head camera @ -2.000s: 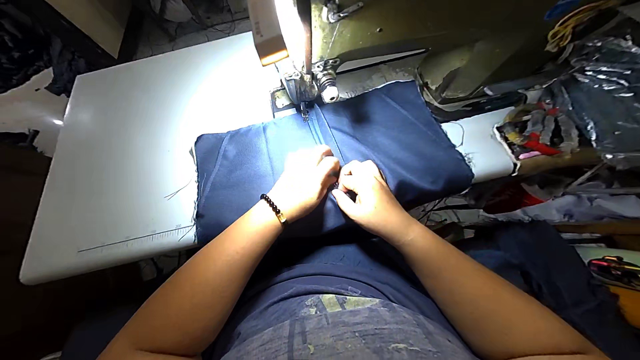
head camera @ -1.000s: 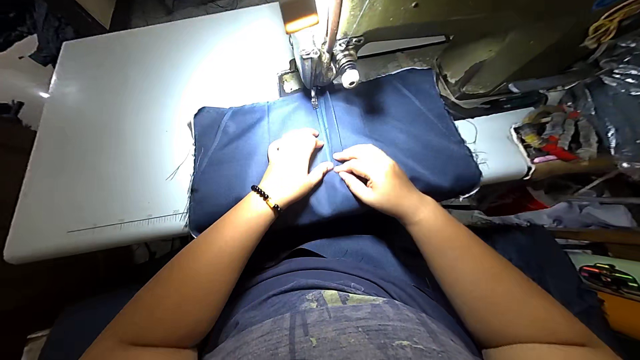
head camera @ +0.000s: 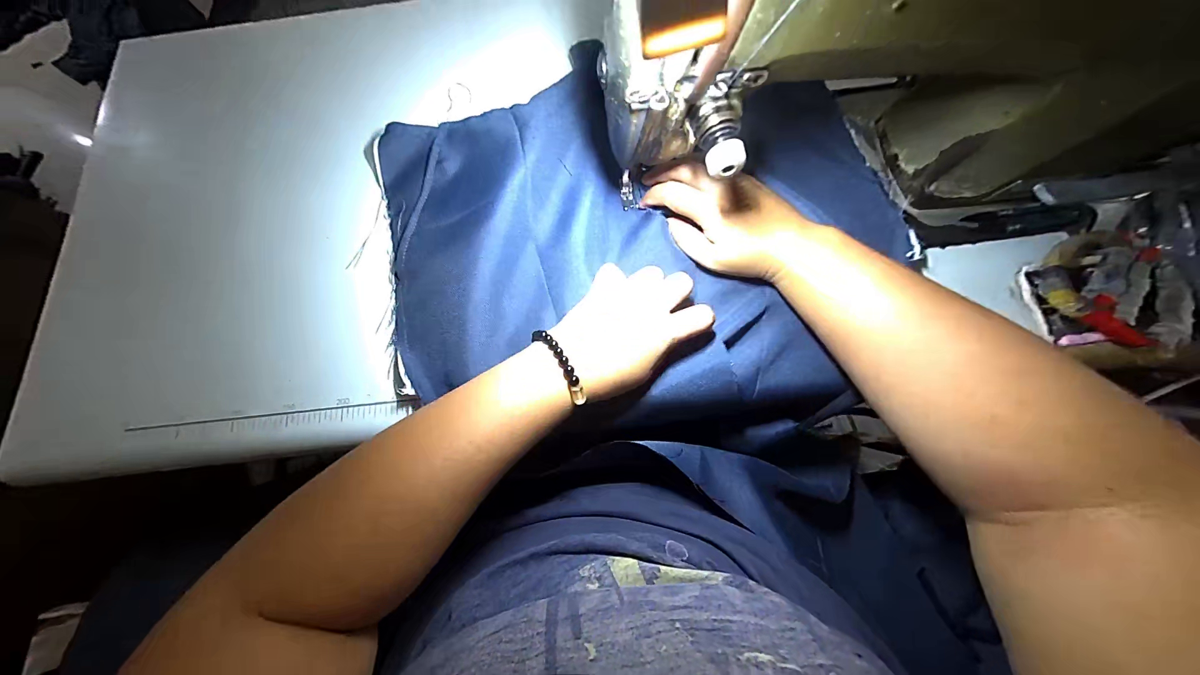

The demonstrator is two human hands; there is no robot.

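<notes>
A navy blue fabric piece (head camera: 478, 234) with frayed edges lies across the bed of a sewing machine (head camera: 656, 103). The presser foot (head camera: 629, 190) rests over the fabric. Beside it on the right, my right hand (head camera: 717, 216) has its fingers on the cloth, the fingertips close to the foot and partly behind the machine head. Lower down, my left hand (head camera: 633, 328), with a beaded bracelet (head camera: 560, 366) at the wrist, lies on the fabric with its fingers curled; whether cloth is pinched in them is hidden.
The white machine table (head camera: 234, 216) bears a printed ruler scale (head camera: 272, 417) near its front edge. At the right stands a small open tray (head camera: 1031, 300) of coloured scraps. A white-tipped tension knob (head camera: 725, 157) sticks out just above my right hand.
The fabric has moved away from me, its far edge now beyond the presser foot. My right hand has moved from the near part of the cloth up beside the foot. The hands are farther apart.
</notes>
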